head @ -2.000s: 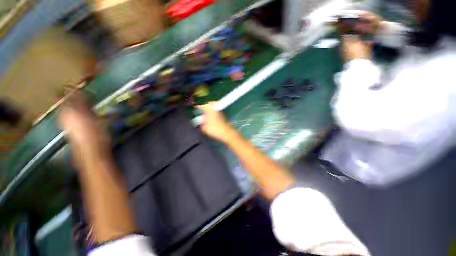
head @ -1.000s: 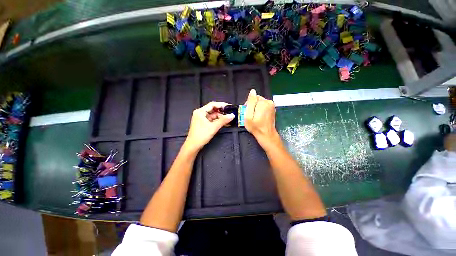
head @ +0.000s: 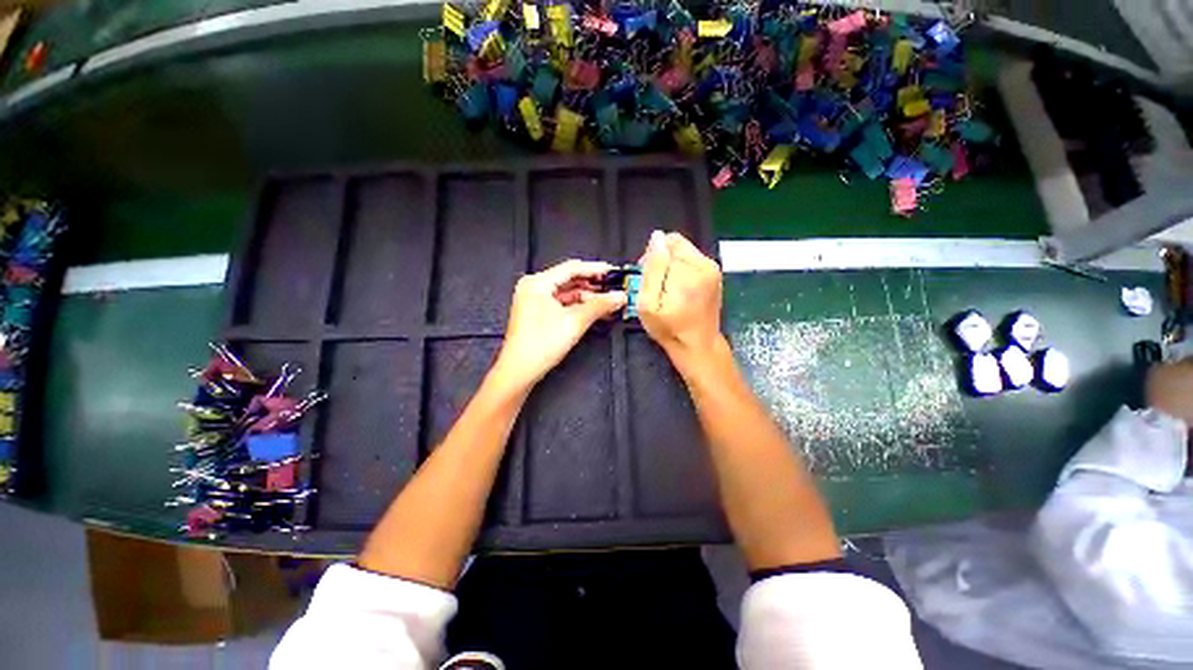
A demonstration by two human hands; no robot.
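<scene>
My left hand holds a small dark housing between thumb and fingers, above the black compartment tray. My right hand is closed around a teal binder clip, which is against the housing's right side. My fingers hide most of both; I cannot tell how far the clip grips. Clipped units with handles sticking out stand packed in the tray's front left pocket.
A loose clip pile lies beyond the tray. Several pale-faced housings sit on the green bench at right, near a person's white sleeve. A filled tray is at far left. A cardboard box is below the bench edge.
Since the blurred earliest frame, both hands have come together over the tray. Since one second ago, they have barely moved; less of the dark housing and teal clip shows between the fingers.
</scene>
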